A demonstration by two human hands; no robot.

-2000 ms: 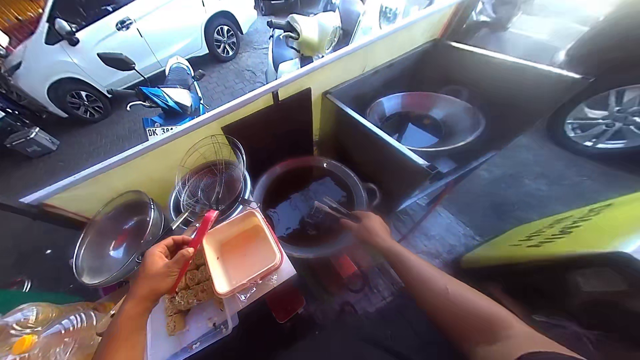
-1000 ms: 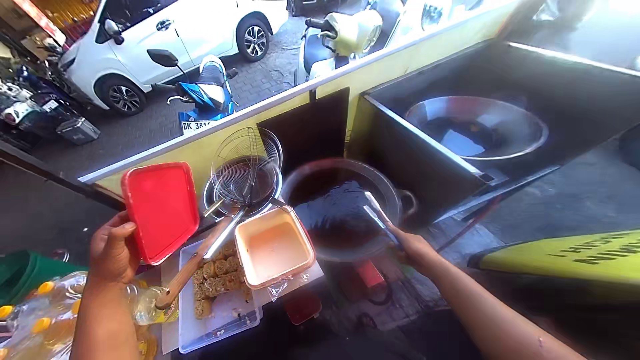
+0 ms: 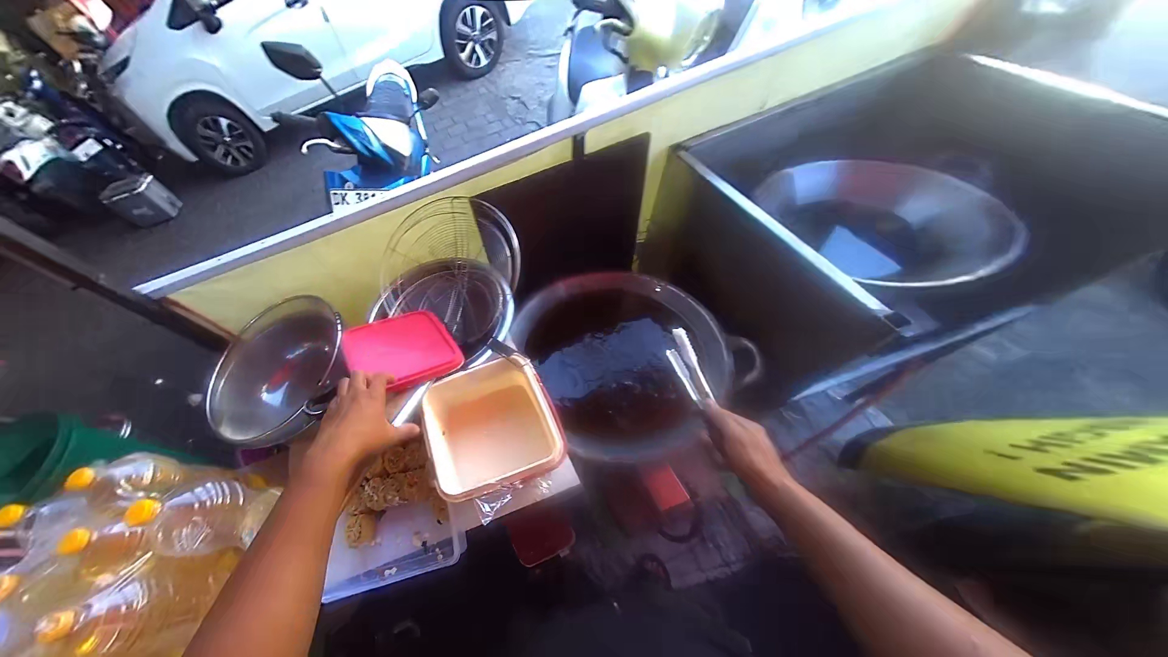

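My left hand (image 3: 360, 420) has its fingers spread at the near edge of a red plastic lid (image 3: 403, 349), which lies against a metal bowl with a wire strainer (image 3: 447, 265); whether the fingers touch the lid I cannot tell. Below that hand, brown food pieces (image 3: 392, 479) sit in a clear plastic tray (image 3: 392, 557). A square tub (image 3: 493, 424) with a thin pale mixture stands beside them. My right hand (image 3: 741, 443) grips metal tongs (image 3: 692, 365), their tips apart over a wok of dark oil (image 3: 607, 365).
A second wok (image 3: 890, 224) sits inside a metal enclosure on the right. Glass-lidded or shiny metal pan (image 3: 278, 374) stands at left, above several oil bottles (image 3: 137, 538) and a green bin (image 3: 68, 456). Behind the yellow partition (image 3: 301, 265) are a blue motorbike (image 3: 388, 137) and a white car (image 3: 274, 55).
The red lid, held upright in my left hand a second ago, now lies by the strainer, and that hand has moved right. My right hand keeps the tongs over the wok.
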